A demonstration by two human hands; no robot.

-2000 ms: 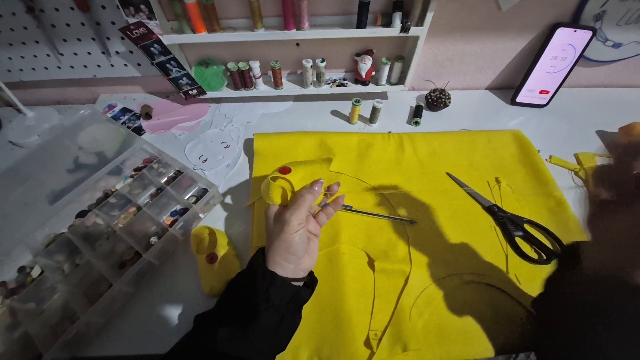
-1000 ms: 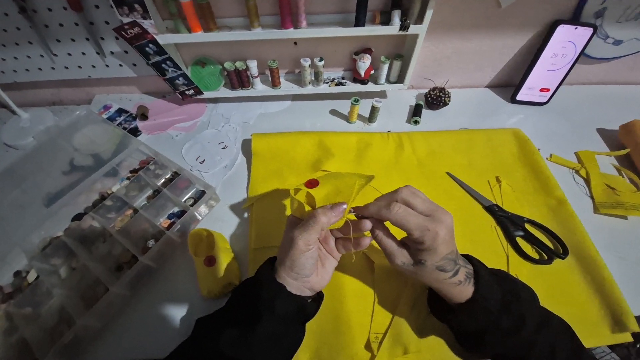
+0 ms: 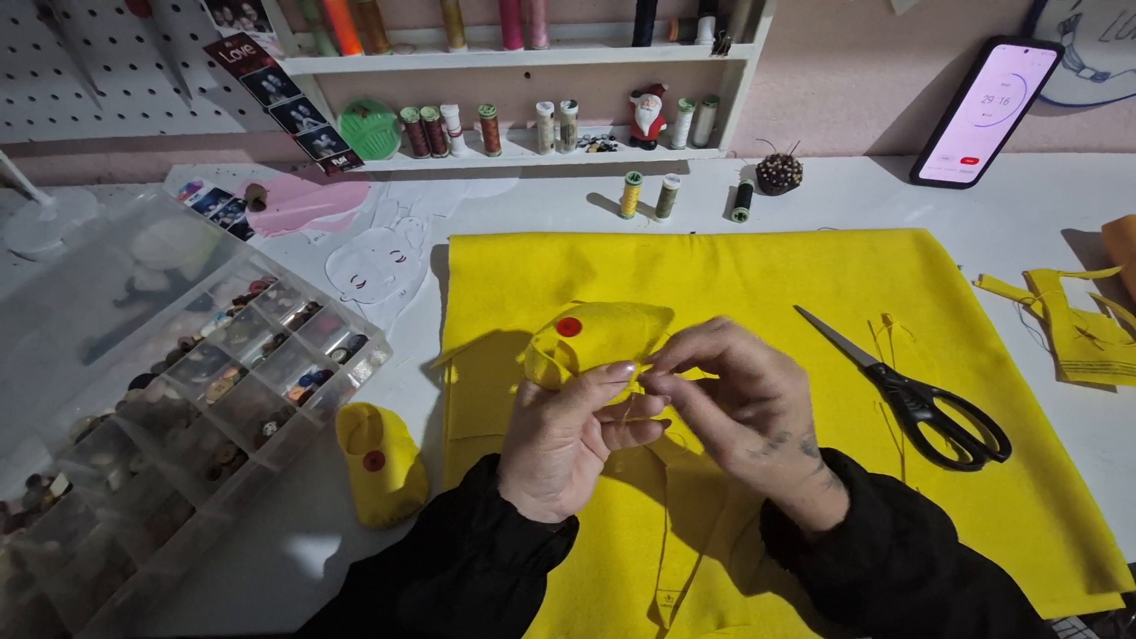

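My left hand [image 3: 568,435] holds a small yellow felt shoe [image 3: 612,328] with a red button on it, above a large sheet of yellow felt [image 3: 692,266]. The fingertips of my right hand [image 3: 745,408] are pinched at the lower edge of that piece, near a yellow thread that hangs down; whether they grip a needle cannot be told. A finished-looking yellow felt shoe [image 3: 382,466] with a red button lies left of my left hand. Black-handled scissors [image 3: 923,404] rest on the felt to the right, blades slightly apart or closed, too fine to tell.
An open plastic compartment box [image 3: 257,417] of buttons lies at left. Behind the felt stand a yellow thread spool [image 3: 631,195], other spools and a pincushion [image 3: 779,173]. A phone [image 3: 988,111] leans on the wall. Felt scraps [image 3: 1083,337] lie at right, below a wall shelf [image 3: 524,60] of threads.
My right hand, out of clear view two seconds ago, has come to the felt piece in my left hand. Since one second ago both hands have stayed close together there.
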